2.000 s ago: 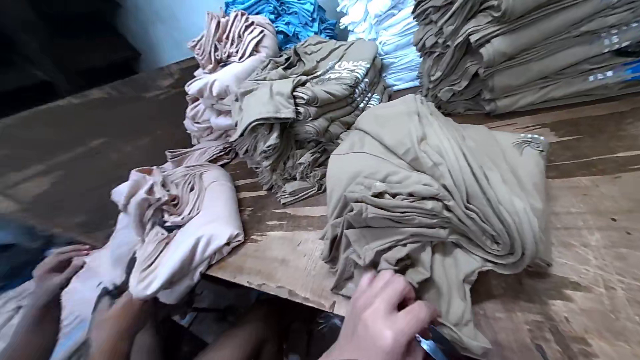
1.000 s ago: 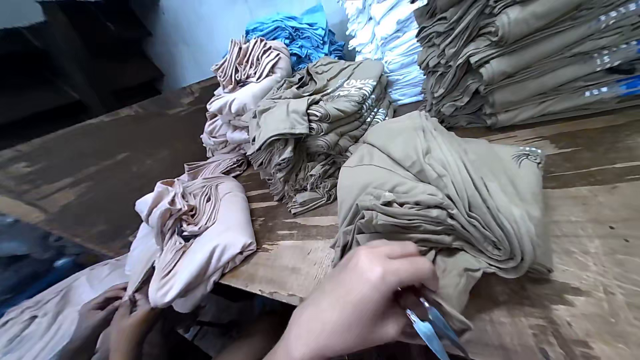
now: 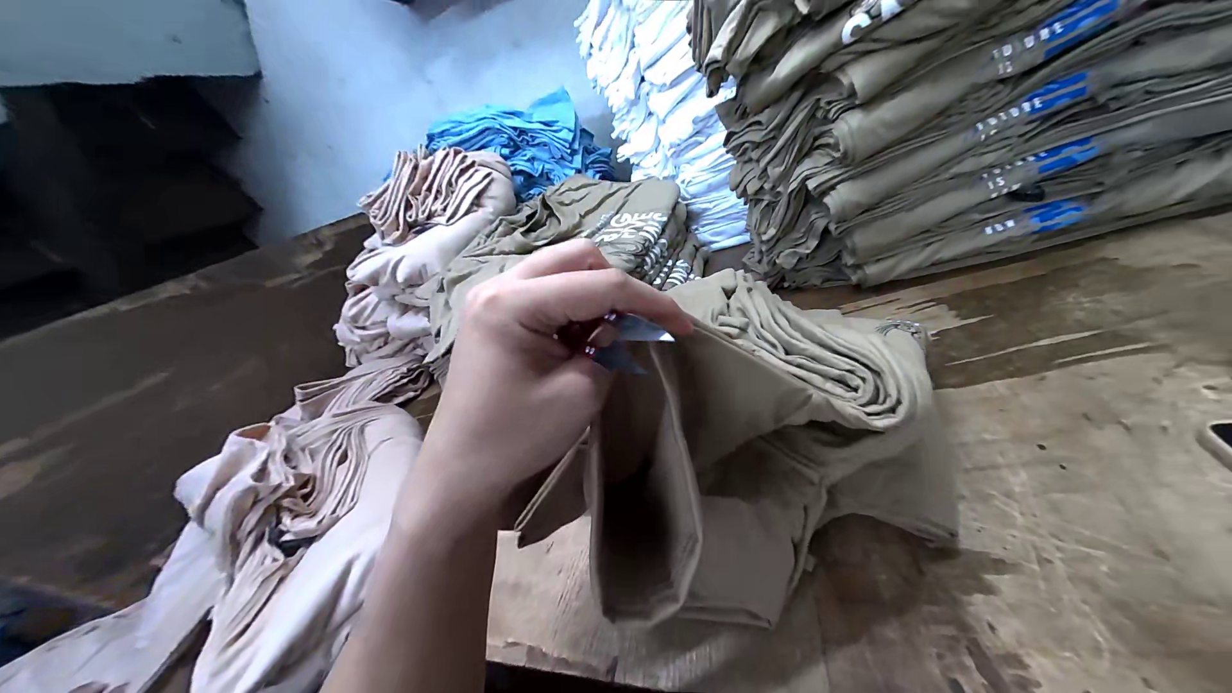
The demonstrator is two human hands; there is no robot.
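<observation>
My left hand [image 3: 539, 356] is raised over the table, fingers curled around small metal thread snips [image 3: 630, 345] whose blades point right. Its fingertips appear to pinch the edge of a khaki folded garment [image 3: 731, 385]. The fabric hangs in an open loop below the hand, by the table's near edge. The garment belongs to a thick folded khaki bundle [image 3: 847, 385] lying on the wooden table. My right hand is not in view.
Behind stand a khaki pile [image 3: 606, 207], a pale pink pile [image 3: 433, 192], blue cloth [image 3: 520, 140], white cloth [image 3: 664, 106] and a tall khaki stack [image 3: 962, 144]. Another pink bundle [image 3: 318, 491] lies left. A dark-edged object [image 3: 1220, 438] shows at right.
My left hand has risen from low at the bundle's front, with the snips, and a fold of khaki cloth is lifted with it. The other person's hands have mostly left view.
</observation>
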